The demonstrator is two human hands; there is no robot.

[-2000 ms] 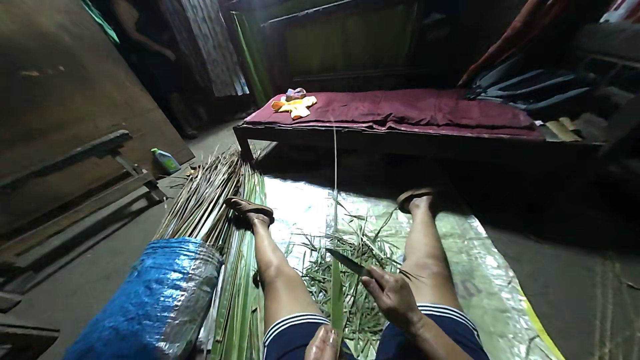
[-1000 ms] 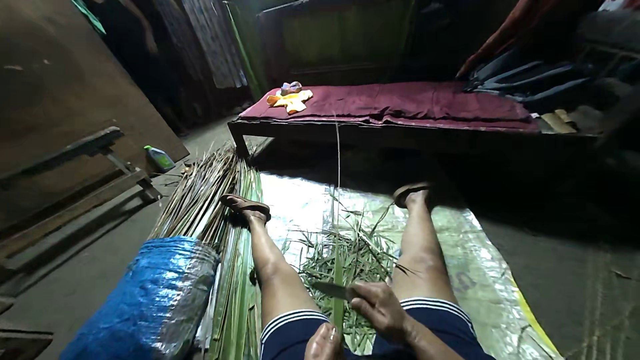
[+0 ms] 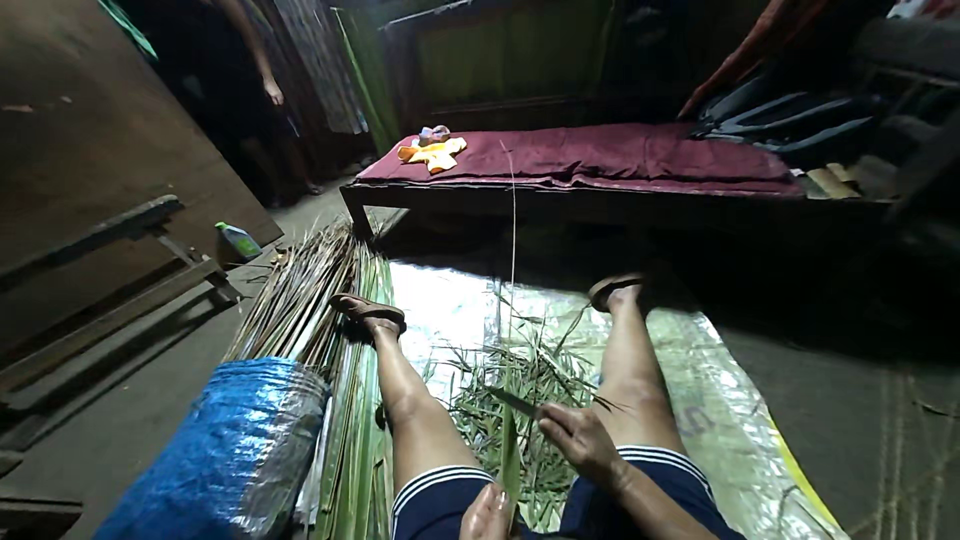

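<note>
My left hand (image 3: 486,514), low between the thighs, grips the lower end of a long green palm leaf strip (image 3: 510,450). The strip's thin upper part stretches forward to the bench. My right hand (image 3: 576,439) is closed around a knife, its handle hidden in the fingers. The knife's blade (image 3: 512,401) points left and lies across the strip. Under both, a heap of green leaf shreds (image 3: 544,375) lies on a plastic sheet (image 3: 675,360) between my legs.
Long palm leaves (image 3: 300,300) lie left of my legs, beside a blue plastic sack (image 3: 210,450). Ahead stands a low bench with a maroon cloth (image 3: 585,161) and a small yellow garment (image 3: 433,154). A wooden frame (image 3: 112,322), a bottle (image 3: 238,240) and a standing person (image 3: 270,90) are at left.
The knife has moved from above the strip's right side to lie across it; it sat a little lower one second ago. The person at back left shows more of an arm now.
</note>
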